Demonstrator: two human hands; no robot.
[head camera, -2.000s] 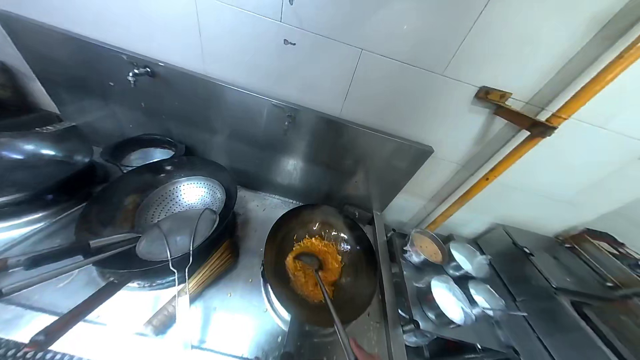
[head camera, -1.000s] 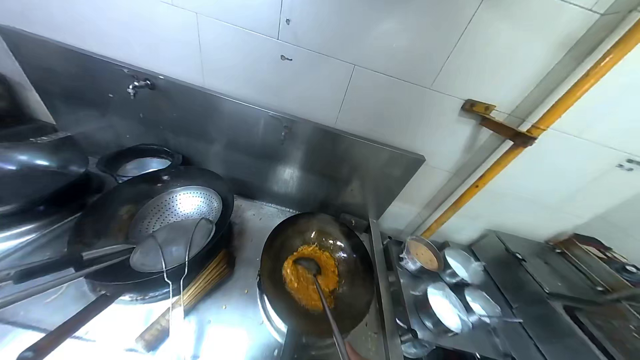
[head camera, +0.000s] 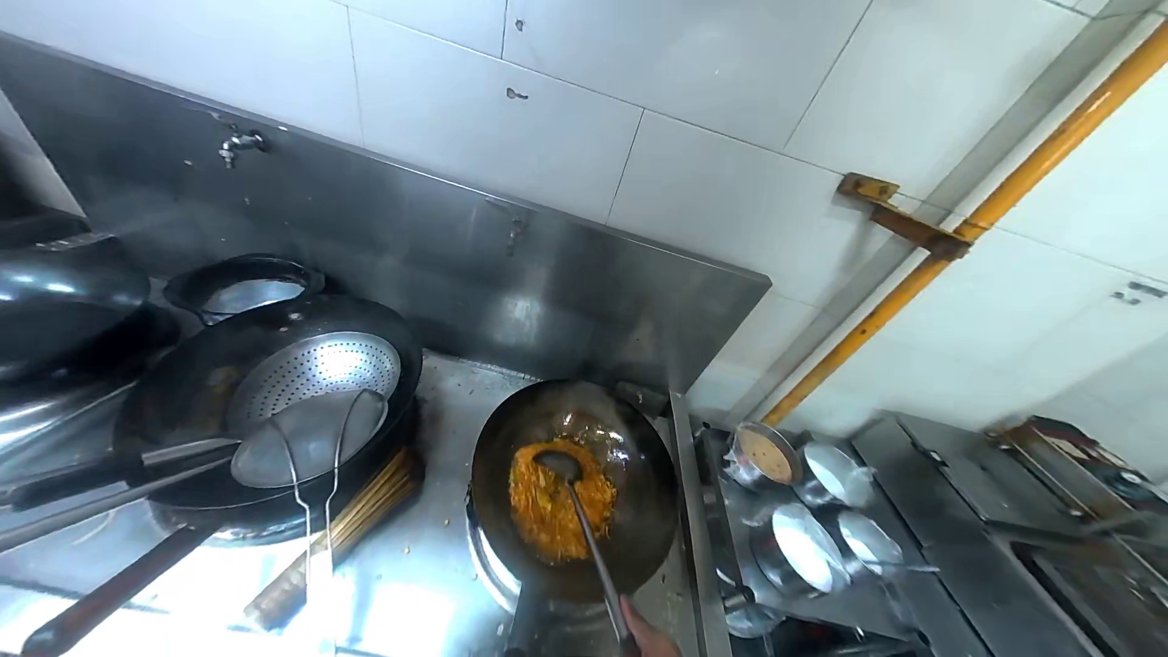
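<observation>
Only part of my right hand (head camera: 650, 630) shows, at the bottom edge, closed around the handle of a metal ladle (head camera: 593, 543). The ladle's bowl rests in orange-yellow food (head camera: 538, 506) inside a dark wok (head camera: 639, 538), which sits on a stove ring. The wok's handle runs down out of the frame. My left hand is outside the view. Left of the wok lies a bamboo wok brush (head camera: 365, 511). A larger black wok (head camera: 182, 392) there holds a perforated metal strainer (head camera: 319, 365) and a fine mesh skimmer (head camera: 310, 438).
A steel backsplash (head camera: 438, 265) with a tap (head camera: 241, 146) stands behind the woks. On the right are a pot of brownish liquid (head camera: 765, 456) and several metal containers (head camera: 808, 547). A yellow pipe (head camera: 1031, 182) crosses the tiled wall. A black pot (head camera: 246, 283) stands at the back left.
The ladle's bowl has shifted slightly within the food, and the food's outline has changed. My right hand stays on the ladle.
</observation>
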